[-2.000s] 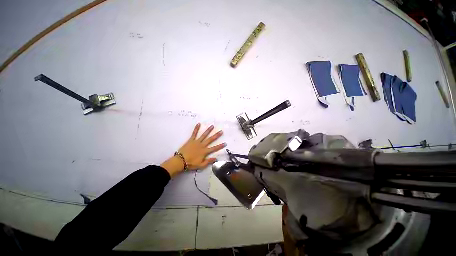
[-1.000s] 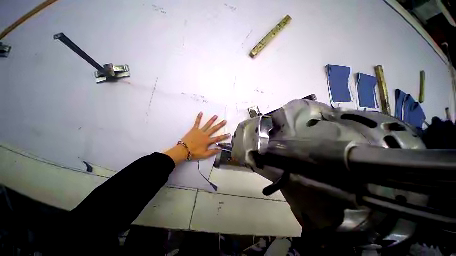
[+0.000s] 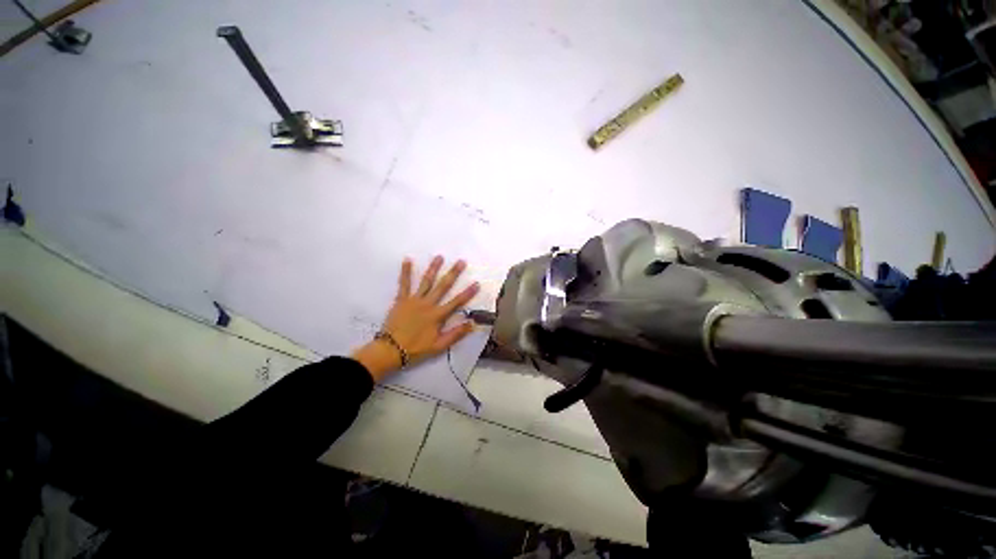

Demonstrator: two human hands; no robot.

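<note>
The large grey metal cutting machine (image 3: 655,328) fills the right of the view, its front end over the marker paper. My left hand (image 3: 426,317) lies flat on the white marker paper (image 3: 339,235), fingers spread, holding nothing, just left of the machine's front. A dark curved cut line (image 3: 463,382) runs from near my hand towards the lay's near edge. The blade and whatever lies beneath the machine are hidden by its body. My right hand does not show.
A lay clamp (image 3: 307,131) stands upper left, another (image 3: 70,39) farther left. A brassy bar (image 3: 636,111) lies beyond the machine. Blue cut pieces (image 3: 765,217) and another bar (image 3: 852,239) lie at right. The cream table edge (image 3: 524,472) curves along the near side.
The view has shifted and turned. The machine now covers the clamp that stood beyond it, and its base plate is no longer seen. My left hand remains flat on the paper beside it.
</note>
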